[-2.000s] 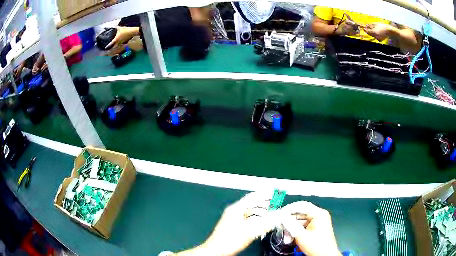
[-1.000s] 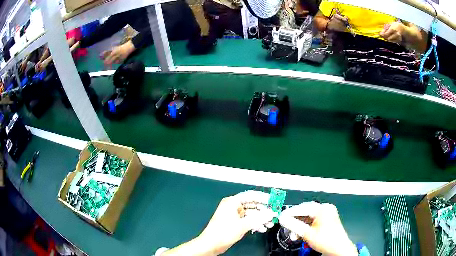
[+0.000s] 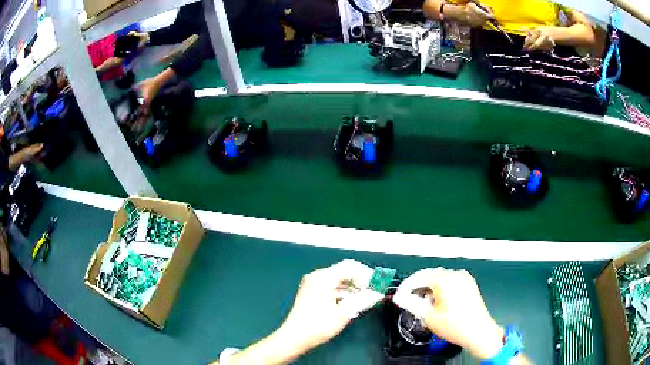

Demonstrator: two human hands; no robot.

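A small green circuit board [image 3: 383, 279] is held in the fingertips of my left hand [image 3: 329, 299], at the lower centre. My right hand [image 3: 449, 303] is beside it, thumb and fingers pinched together at the board's right edge, over thin leads; what exactly it grips is too small to tell. A black chassis sub-assembly [image 3: 410, 329] with a round centre and a blue component sits on the green bench below my hands. My right hand and wrist partly cover it.
A cardboard box of circuit boards [image 3: 171, 264] stands left, another [image 3: 613, 306] far right beside a striped PCB panel [image 3: 572, 314]. Yellow-handled pliers [image 3: 43, 242] lie far left. Beyond the white rail [image 3: 342, 242], a conveyor [image 3: 285, 203] carries several chassis. Other workers' hands are across it.
The circuit board has tilted from upright to flatter and sits slightly lower left. My hands stay close together over the chassis. Across the belt, a dark-sleeved worker's hands have moved.
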